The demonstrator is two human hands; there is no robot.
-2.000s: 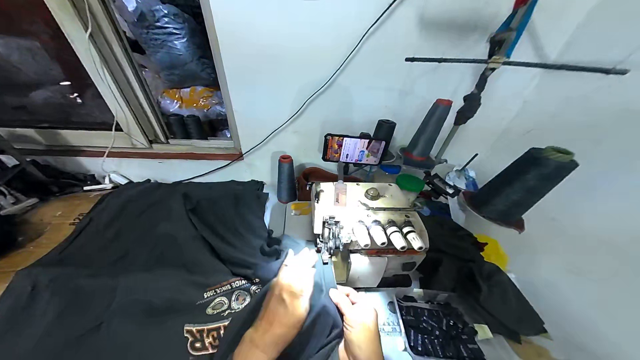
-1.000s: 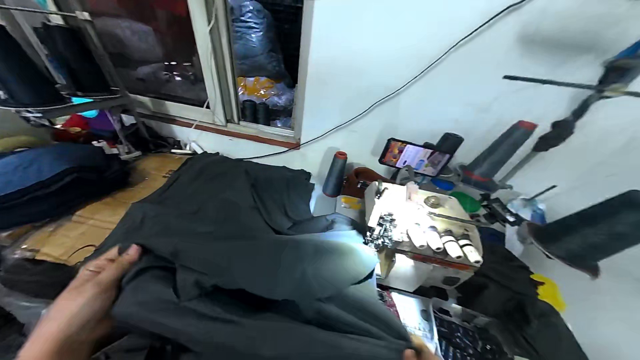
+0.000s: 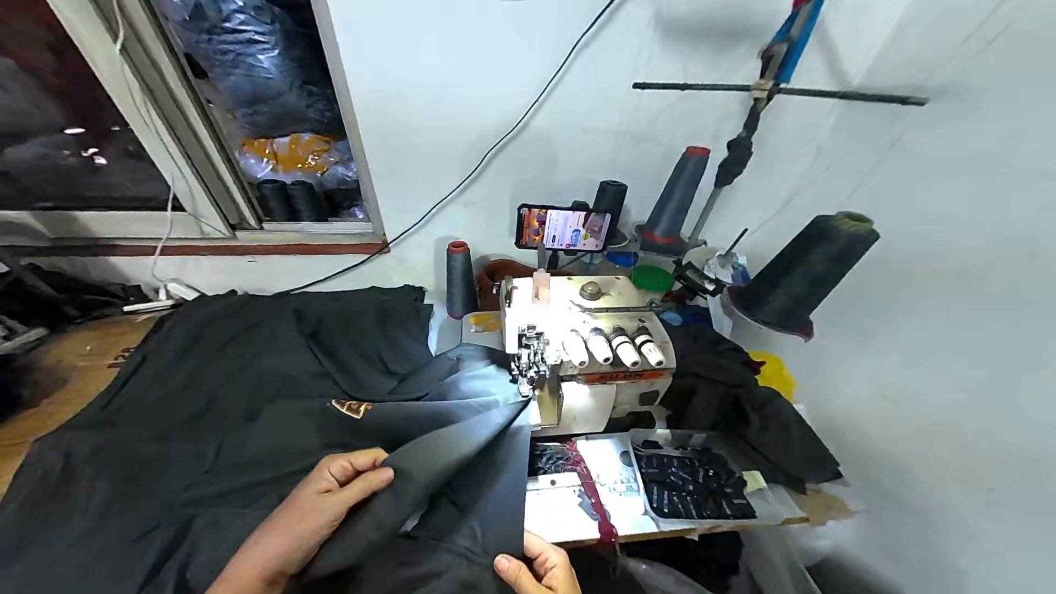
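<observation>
Black fabric [image 3: 247, 396] with a small patch of orange-edged print spreads over the table's left side and runs up to the needle area of a white overlock sewing machine [image 3: 610, 297]. My left hand [image 3: 322, 507] pinches a fold of this cloth between thumb and fingers, below and left of the presser foot. Lower down, at the bottom edge of the view, my right hand [image 3: 540, 565] grips the cloth's right edge. The machine's lamp lights the cloth at the foot. Folds hide part of what lies under my hands.
A clear tray [image 3: 775, 507] of small black labels stands right of my right hand. Behind the machine are a lit phone [image 3: 563, 228], a thread cone [image 3: 460, 280] and a leaning large cone [image 3: 804, 272]. Dark cloth [image 3: 742, 404] lies at the machine's right.
The cloth, spread loosely in front of the machine a second ago, now reaches the presser foot in drawn folds. My left hand has moved from the cloth's far left to near the machine.
</observation>
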